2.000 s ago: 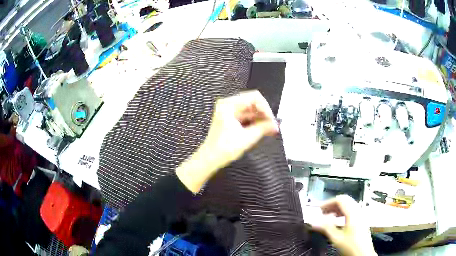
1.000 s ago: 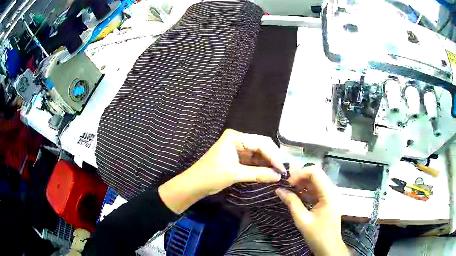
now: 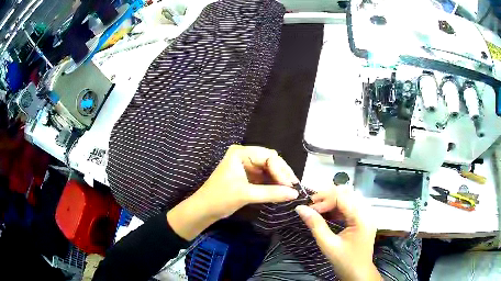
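A dark striped garment piece [image 3: 277, 215] hangs over the front table edge towards the lap. My left hand [image 3: 233, 189] pinches its edge between thumb and forefinger. My right hand [image 3: 343, 233] pinches the same edge just to the right, fingertips close to the left ones. A large striped pile [image 3: 189, 115] lies left of the hands, with plain dark cloth [image 3: 285, 93] between it and the overlock machine [image 3: 335, 118]. The hands are in front of and left of the machine's needle area [image 3: 387, 104], away from it.
Snips with orange-yellow handles [image 3: 458, 201] and a small yellow-handled tool [image 3: 473, 176] lie at the right. A thread chain [image 3: 416, 219] hangs at the front edge. A second sewing machine [image 3: 82, 96] is far left, a red stool [image 3: 85, 217] below. A blue basket [image 3: 206, 259] is by the lap.
Two seconds ago my hands were apart, the left raised over the cloth. They have come together at the piece's edge. Since one second ago they have hardly moved; the view has shifted slightly.
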